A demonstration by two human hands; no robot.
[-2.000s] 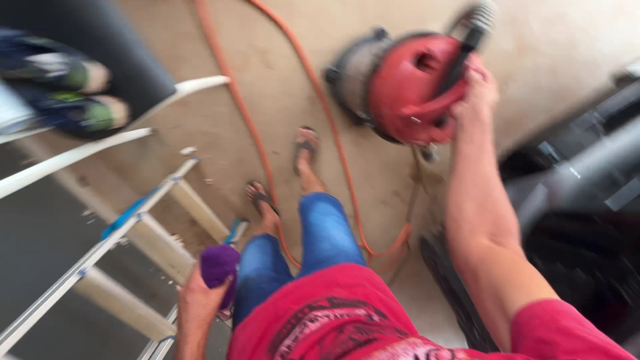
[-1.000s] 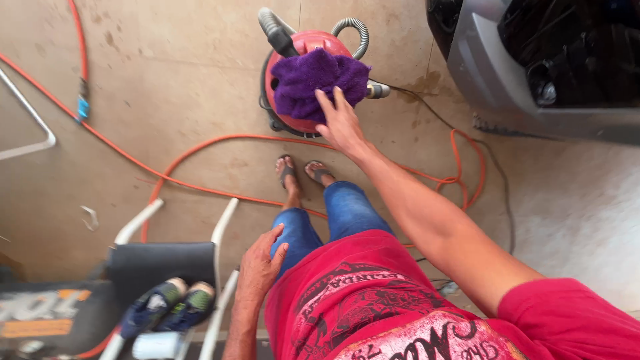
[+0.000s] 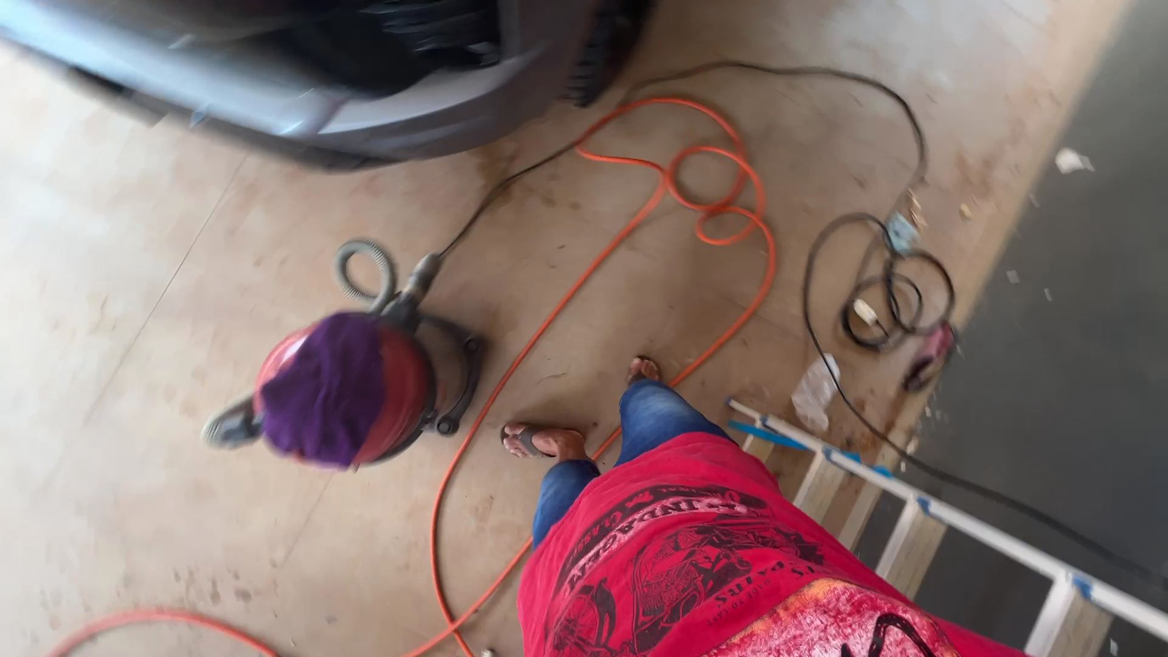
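Note:
Neither of my hands shows in the head view. A purple cloth (image 3: pixel 326 392) lies draped over the lid of a red canister vacuum cleaner (image 3: pixel 406 388), which stands on the floor to the left of my feet. Its grey corrugated hose (image 3: pixel 363 272) curls beside a connector, and a grey hose end (image 3: pixel 230 427) sticks out on the opposite side. An orange hose (image 3: pixel 555 315) runs in loops over the floor, passing between the vacuum and my sandalled feet.
A car's bumper (image 3: pixel 429 119) fills the upper left. At the right, a black cable (image 3: pixel 807 292) lies coiled near a plastic bag (image 3: pixel 815 394). An aluminium ladder (image 3: pixel 981 525) extends across the lower right, and a dark floor area (image 3: pixel 1058 365) borders the concrete.
One second ago my right hand touched the purple cloth on the vacuum; now the cloth lies there without a hand on it. Both hands have left the view, which has turned strongly.

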